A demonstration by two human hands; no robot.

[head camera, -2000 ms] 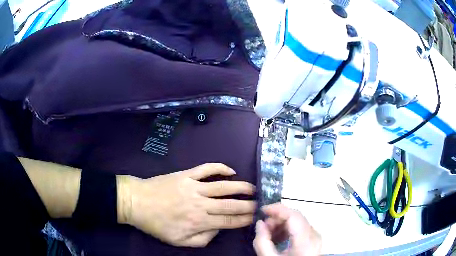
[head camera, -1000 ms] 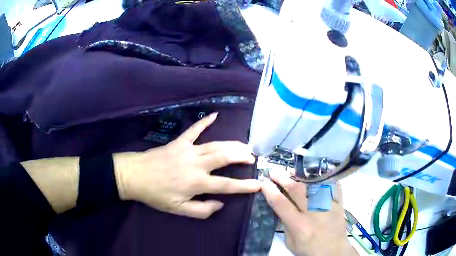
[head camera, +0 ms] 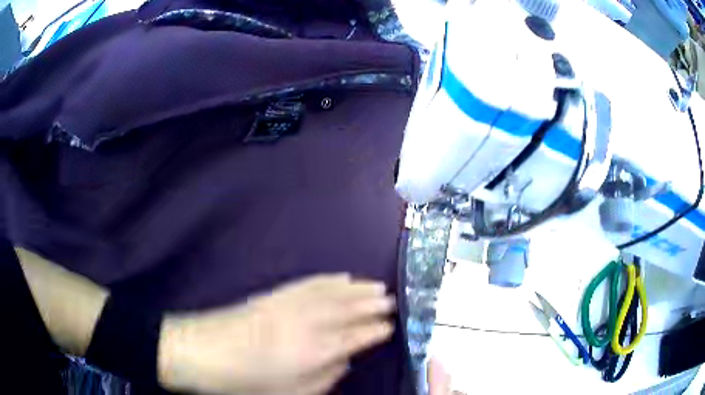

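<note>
The jacket's dark plum lining (head camera: 232,193) spreads over the left and middle, with a small black care label (head camera: 274,123) near a bound seam. The plaid hem (head camera: 424,285) runs down from under the head of the white sewing machine (head camera: 495,85). The presser foot area is partly hidden by the head. My left hand (head camera: 286,335), blurred, lies flat on the lining with its fingertips near the hem's left edge. Of my right hand (head camera: 438,379) only a fingertip shows at the bottom edge by the hem; the rest is cut off.
Thread snips (head camera: 563,328) lie right of the hem. Scissors with green and yellow handle loops (head camera: 630,308) lie farther right, dark handles beneath. A grey-blue round attachment (head camera: 508,262) sits under the machine head. A dark object (head camera: 684,346) stands at the right edge.
The lining and label have moved away from me, toward the back. My left hand has moved down toward the near edge. My right hand has left the needle area and is almost out of the picture.
</note>
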